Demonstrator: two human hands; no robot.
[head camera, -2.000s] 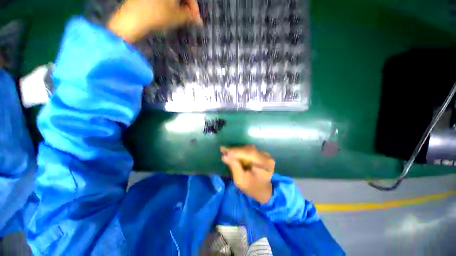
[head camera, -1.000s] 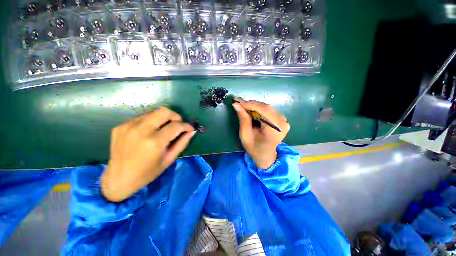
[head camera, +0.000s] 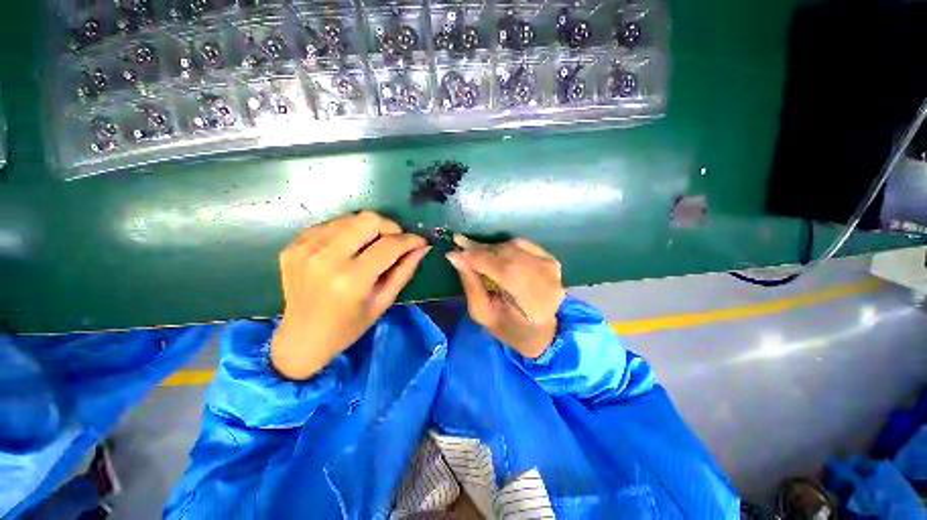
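Observation:
My left hand (head camera: 351, 284) pinches a small dark round component (head camera: 439, 235) between thumb and fingertips, just above the green mat near its front edge. My right hand (head camera: 511, 293) holds a thin pen-like tool (head camera: 505, 295) with a yellow-gold section. Its fingertips are beside the component, almost touching it. The tool's fine tip is too small to make out clearly. A loose pile of tiny black parts (head camera: 439, 181) lies on the mat just beyond my hands. A clear blister tray (head camera: 356, 127) with dark shiny components in its pockets lies behind the pile.
A small grey-brown patch (head camera: 688, 210) is on the green mat (head camera: 610, 239) at right. Black box-like equipment (head camera: 839, 122) stands at far right, with a grey cable (head camera: 852, 225) beside it. Blue garments (head camera: 71, 406) show at left. A yellow line (head camera: 732, 310) crosses the grey floor.
My left hand has come down from over the tray to the front of the mat with a component in it. My right hand has moved left to meet it.

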